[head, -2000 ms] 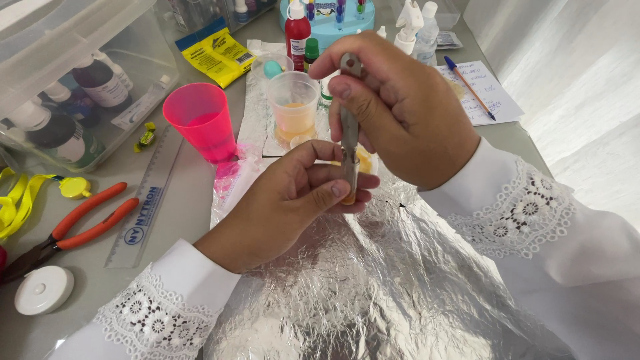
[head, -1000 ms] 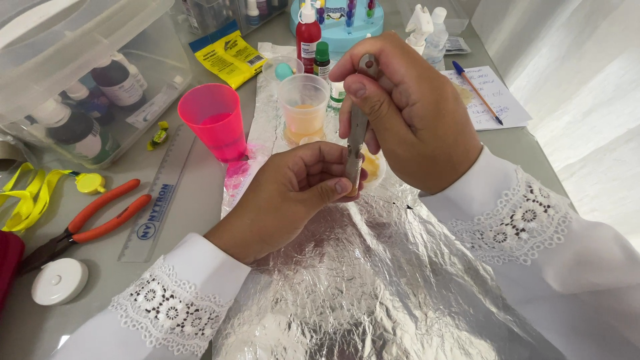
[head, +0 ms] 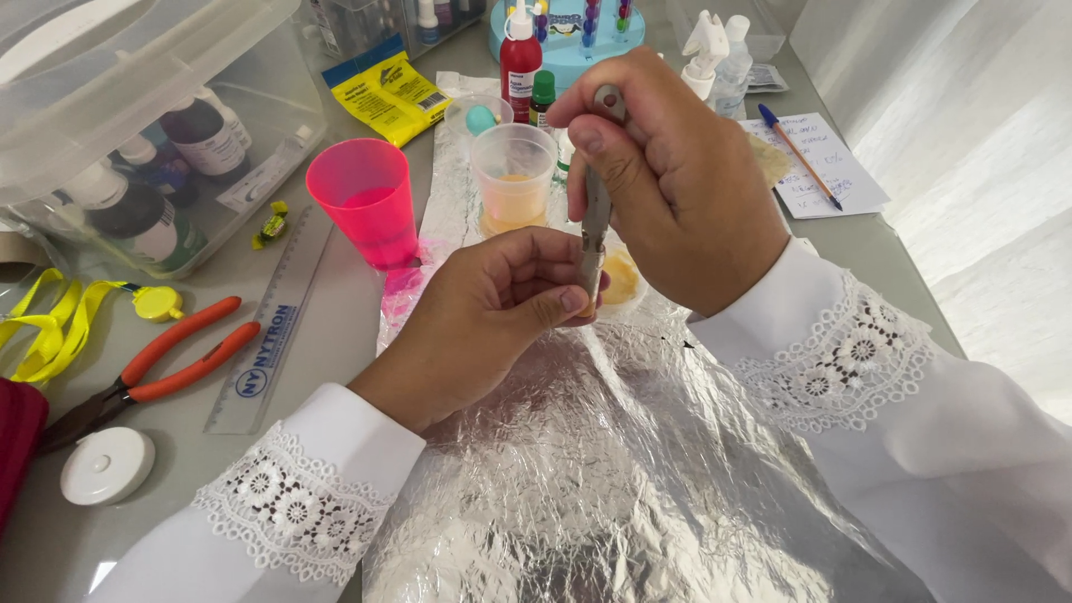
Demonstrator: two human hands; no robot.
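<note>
My right hand (head: 670, 176) grips a flat metal tool (head: 597, 197) with a hole in its upper end, held upright. Its lower end is at the mouth of a small clear tube (head: 590, 280), which my left hand (head: 494, 310) pinches between thumb and fingers. Whether the tip is inside the tube is hard to tell. Behind my hands stands a clear plastic cup (head: 512, 167) of pale orange liquid. A dish with a yellowish substance (head: 621, 276) is partly hidden by my right hand. Crumpled aluminium foil (head: 569, 469) lies beneath my hands.
At left are a pink cup (head: 364, 201), a clear ruler (head: 272, 335), orange-handled pliers (head: 180, 347), a white round lid (head: 107, 466) and a plastic bin (head: 276, 109) of bottles. Behind stand a red bottle (head: 520, 63) and a spray bottle (head: 705, 59). A pen (head: 800, 155) lies on paper at right.
</note>
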